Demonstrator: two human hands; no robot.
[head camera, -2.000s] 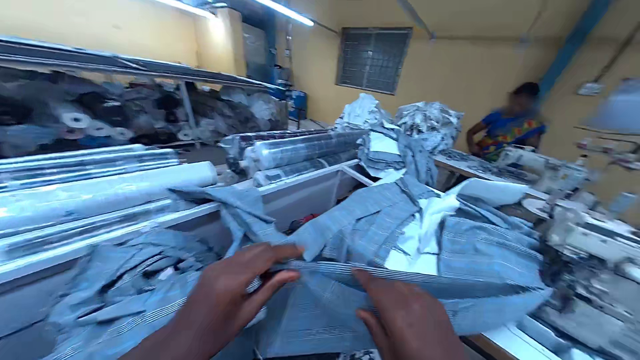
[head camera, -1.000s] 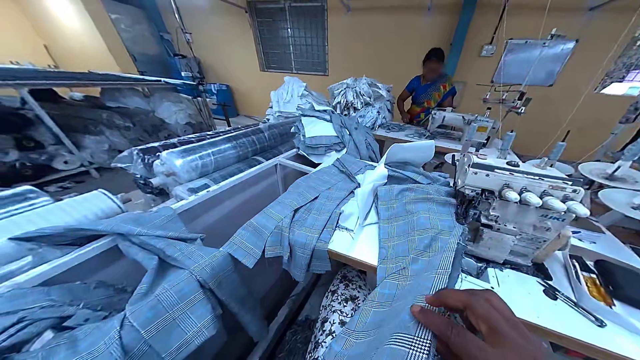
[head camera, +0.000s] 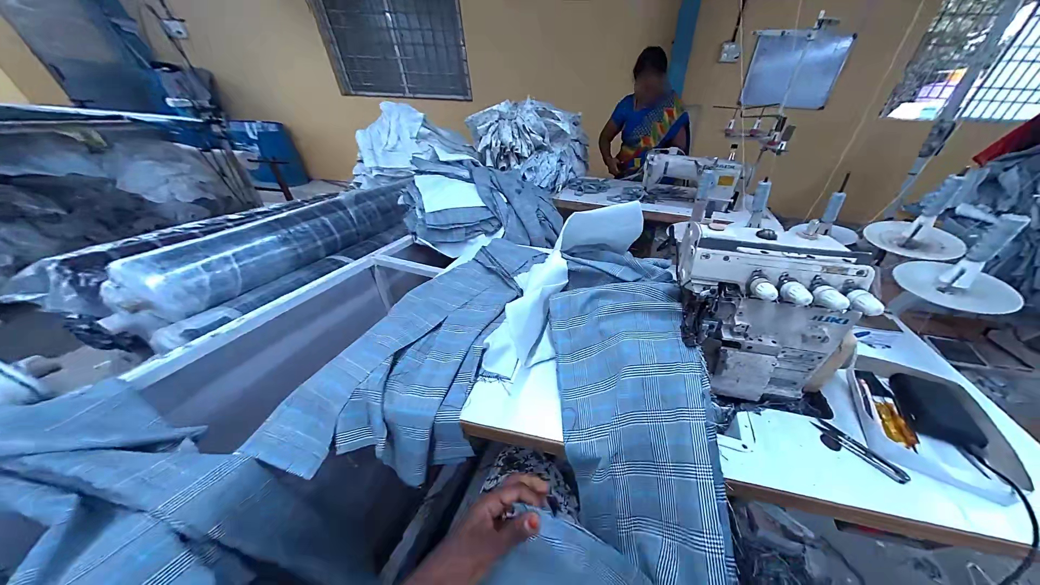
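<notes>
My left hand (head camera: 496, 524) comes up from the bottom edge, its fingers pinching the edge of a blue-grey plaid fabric piece (head camera: 569, 548). My right hand is out of view. Just right of that hand, a long plaid panel (head camera: 634, 422) hangs over the front edge of the white sewing table (head camera: 512, 406) and runs back beside the overlock sewing machine (head camera: 772, 317). More plaid pieces (head camera: 406, 357) drape off the table's left side, with white cloth (head camera: 532, 313) lying among them. Crumpled plaid fabric (head camera: 106, 487) fills the lower left.
Thread snips or tweezers (head camera: 865, 455) and a tray (head camera: 967, 479) lie at the right of the table. Thread stands (head camera: 959, 284) are behind it. Wrapped fabric rolls (head camera: 260, 252) lie left, beyond a white-framed bin (head camera: 268, 325). A person (head camera: 646, 122) is by another sewing machine (head camera: 691, 175).
My right hand, on the panel's edge a second ago, has left the view. My left hand has come into view at the bottom, holding fabric. The view has turned right since the first frame.
</notes>
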